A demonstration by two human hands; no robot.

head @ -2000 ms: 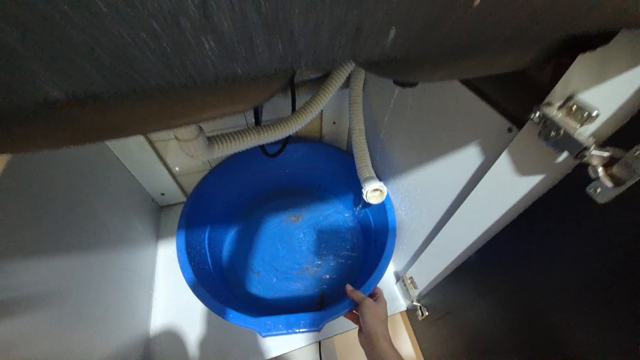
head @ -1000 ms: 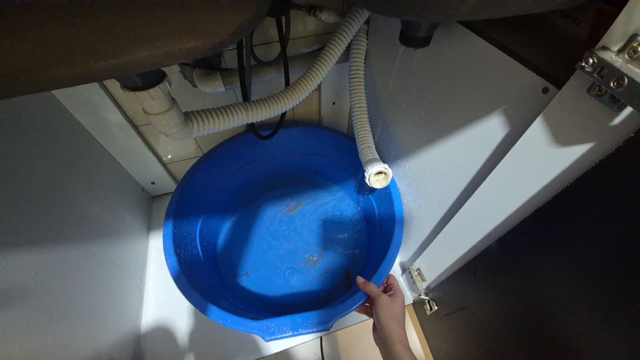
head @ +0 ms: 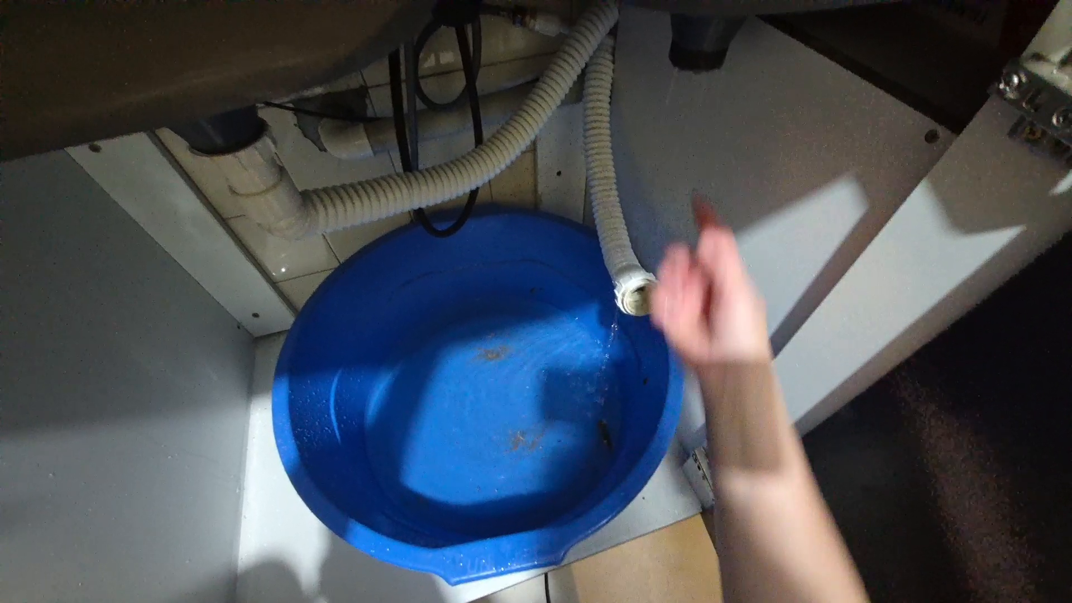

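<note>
My right hand (head: 708, 293), blurred, is raised over the right rim of a blue plastic basin (head: 477, 557), just right of the open end of a corrugated drain hose (head: 607, 159). Its fingers look partly apart; whether they touch the hose end cannot be told. Thin drops of water fall from the hose into the basin, which has a little water and some dark debris at its bottom. A second corrugated hose (head: 435, 180) runs from an elbow under the left sink drain. Above right, a dark drain outlet (head: 698, 50) hangs with nothing attached. My left hand is out of view.
Cabinet panels stand at left (head: 126, 352) and right (head: 754, 142). An open cabinet door (head: 913, 293) with a metal hinge (head: 1034, 105) is at the far right. Black cables (head: 477, 126) loop behind the basin, before a tiled wall. The sink underside (head: 209, 50) hangs low overhead.
My right hand has let go of the basin's front right rim and moved up beside the hose end. The view has shifted closer to the basin.
</note>
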